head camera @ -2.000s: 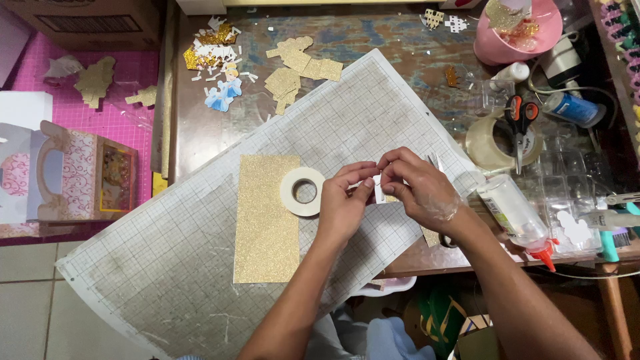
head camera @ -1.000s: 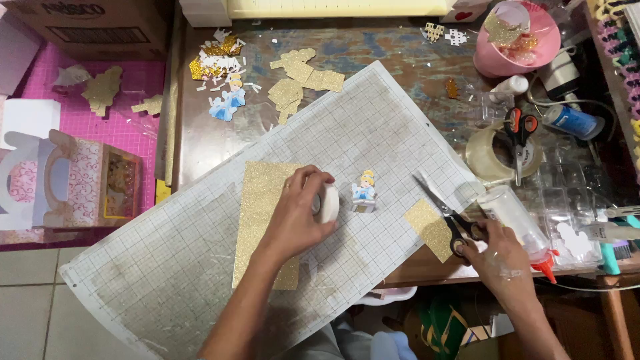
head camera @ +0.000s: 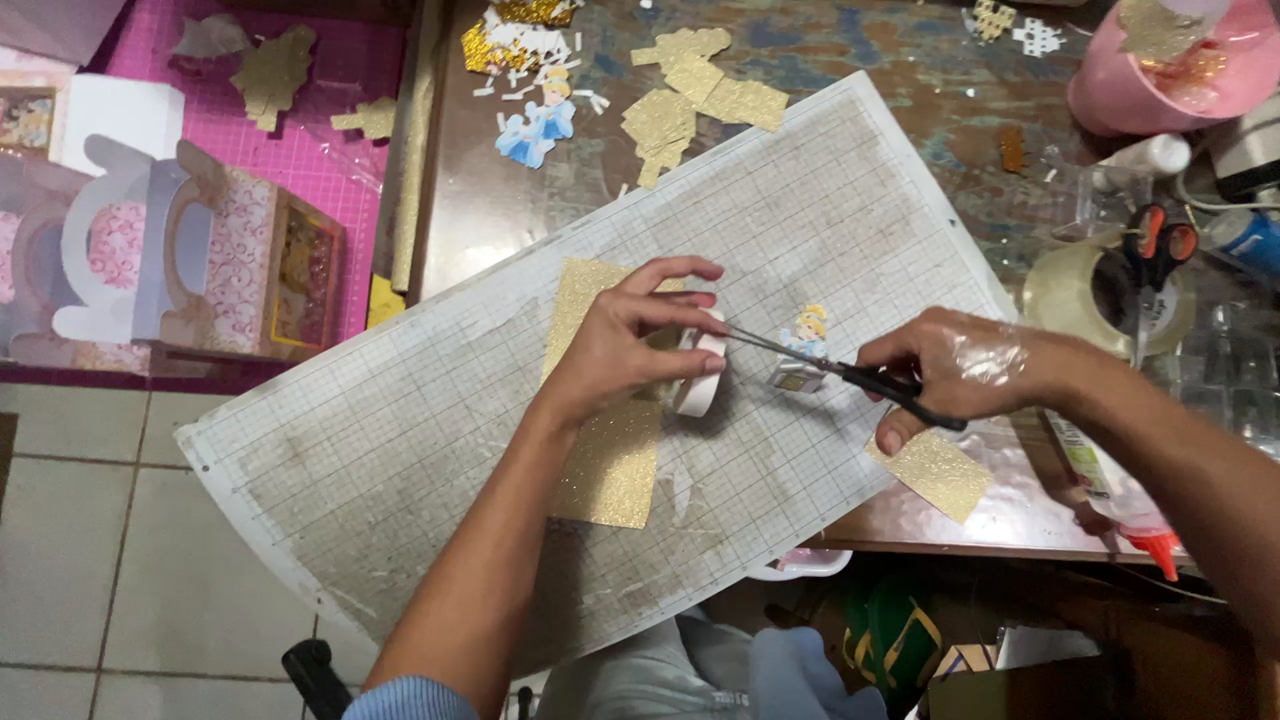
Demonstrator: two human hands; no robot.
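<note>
My left hand grips a roll of white tape on edge, above a gold glitter sheet on the white gridded cutting mat. Black-handled scissors are in my right hand, their tips touching or very near the tape by my left fingers. Whether the blades are apart is hard to tell. Beneath the scissors, a small paper princess cutout stands at a little silvery box on the mat. A smaller gold glitter piece lies below my right hand, over the mat's edge.
Gold glitter cutouts and blue princess cutouts lie behind the mat. At right are a clear tape roll, orange-black scissors, a red-tipped glue bottle and a pink bucket. A handled paper box stands at left.
My right hand has picked up the black scissors from the mat's right side and brought them left to the tape. My left hand has kept hold of the tape roll since the previous frame.
</note>
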